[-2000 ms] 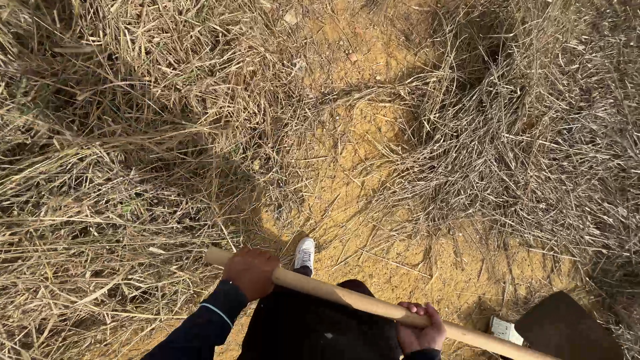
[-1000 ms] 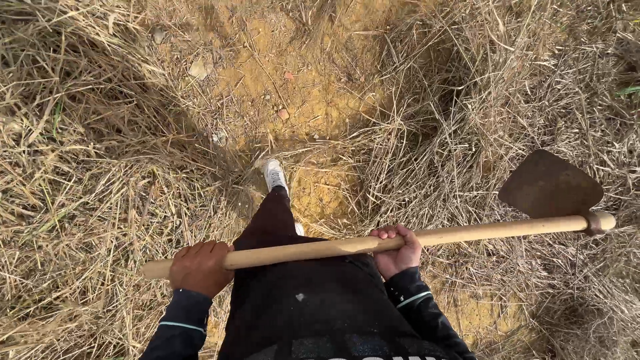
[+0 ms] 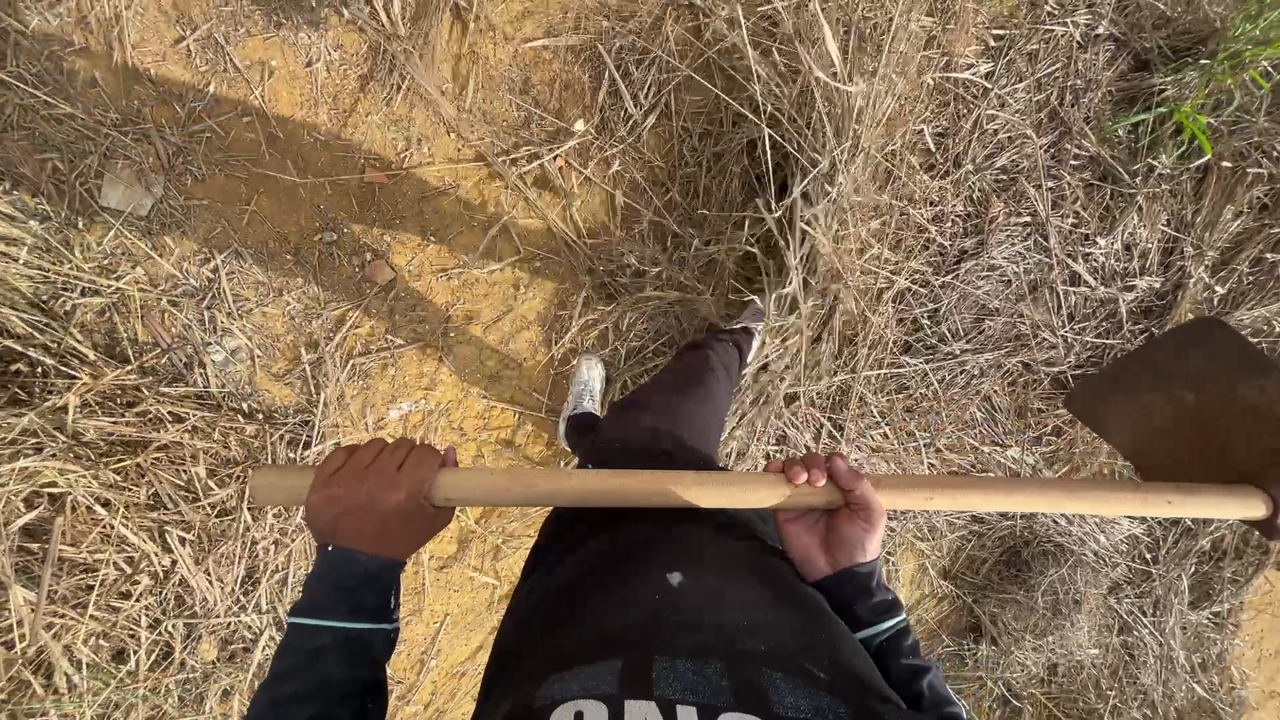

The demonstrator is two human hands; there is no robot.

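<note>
A hoe's pale wooden handle (image 3: 620, 488) lies level across the front of my body, at the waist. My left hand (image 3: 380, 498) is closed over it near its left end, the back of the hand up. My right hand (image 3: 830, 515) grips it right of the middle, palm side up, with the fingertips curled over the wood. The hoe's dark, squarish metal blade (image 3: 1190, 405) is at the right edge, above the handle's end; the fitting there is partly cut off by the frame.
Dry grass (image 3: 1000, 250) covers the right side, with a green tuft (image 3: 1190, 125) at the top right. Bare yellow soil (image 3: 480, 330) runs through the middle left, with a flat stone (image 3: 130, 190) and small reddish pieces. One white shoe (image 3: 584, 385) shows; the other foot is partly behind grass.
The handle, slanting two seconds ago, is now level. Its blade end has swung toward the right edge. My feet have stepped, and the view has moved over the ground.
</note>
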